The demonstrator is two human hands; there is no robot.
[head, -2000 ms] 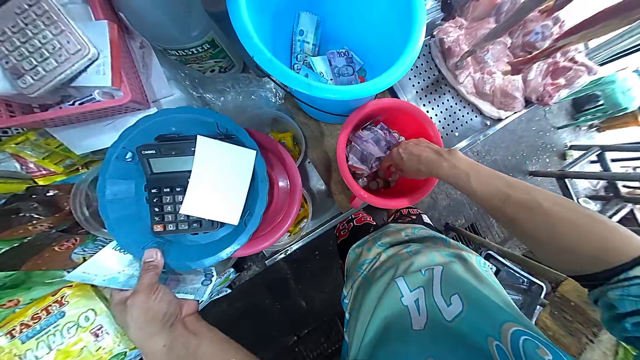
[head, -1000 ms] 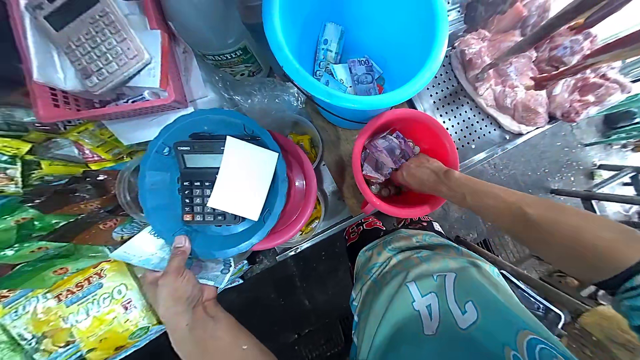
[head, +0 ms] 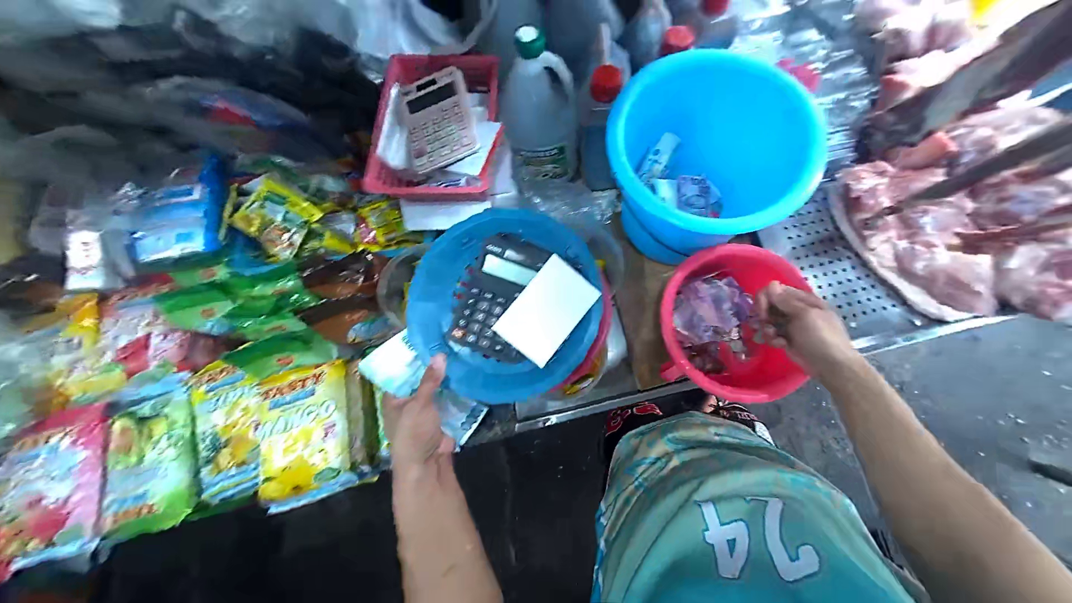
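My left hand [head: 419, 414] grips a blue plastic bowl [head: 423, 368] by its rim, with banknotes [head: 394, 366] pinched beneath it. In the bowl lie a black calculator [head: 486, 306] and a blank white card [head: 548, 310]. My right hand [head: 791, 322] is inside a small red plastic bucket [head: 733, 389], its fingers curled together; whether coins are between them cannot be made out. Purple banknotes [head: 712, 310] and some coins lie in that bucket, left of the hand. Behind it stands a larger blue bucket [head: 716, 92] with a few banknotes [head: 695, 194] at its bottom.
Drink-mix packets [head: 301, 427] cover the left side. A red basket [head: 427, 193] holds a pale calculator [head: 440, 121]. Plastic bottles [head: 540, 109] stand behind. Raw meat [head: 938, 243] lies at right beside a perforated metal tray [head: 825, 251]. The counter's metal edge [head: 603, 402] runs in front.
My right hand has lifted a little off the purple banknotes, toward the right side of the red bucket. My left hand keeps its place at the bowl. The view has swung left.
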